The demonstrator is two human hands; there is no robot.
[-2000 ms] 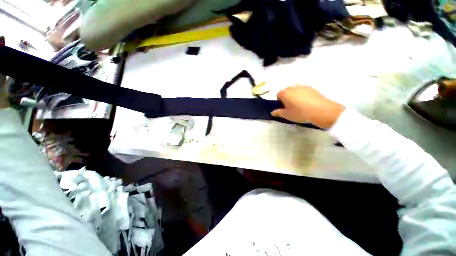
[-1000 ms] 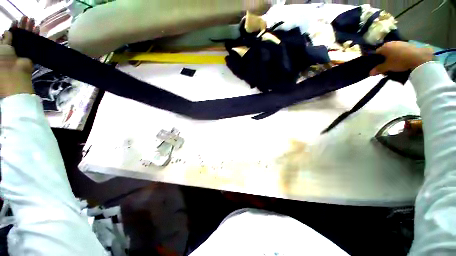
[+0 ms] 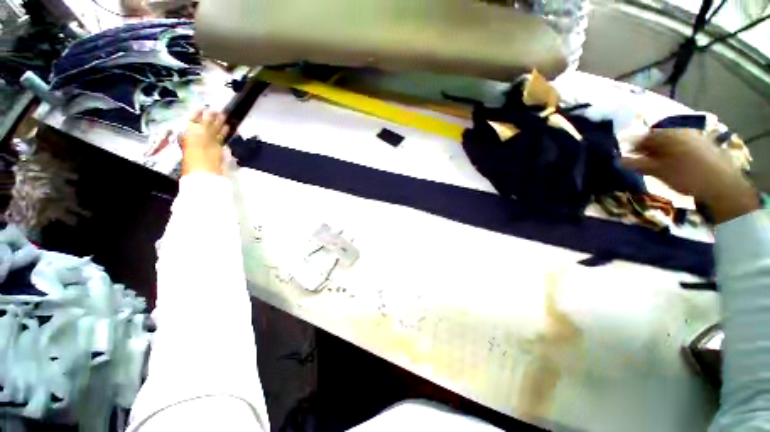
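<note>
A long navy fabric strip [image 3: 380, 183] lies flat across the white table [image 3: 405, 295], from the left edge to the right forearm. My left hand [image 3: 205, 139] is at the table's left edge, beside the strip's bunched left end, fingers apart; it does not seem to hold the strip. My right hand [image 3: 688, 164] is blurred, above the right side of the navy heap [image 3: 532, 160] with cream bits; whether it grips anything is unclear. The small silver metal folder [image 3: 331, 251] lies on the table in front of the strip.
The iron [image 3: 707, 350] shows partly at the right, behind my sleeve. A yellow strip [image 3: 363, 103] and a black patch [image 3: 390, 137] lie near the back edge. A beige padded form [image 3: 371, 38] stands behind. Pale cut pieces [image 3: 76, 337] are heaped below left.
The strip was held up at both ends and now lies on the table. My left hand has let go and moved down. My right hand has left the strip and is over the heap. The view has turned.
</note>
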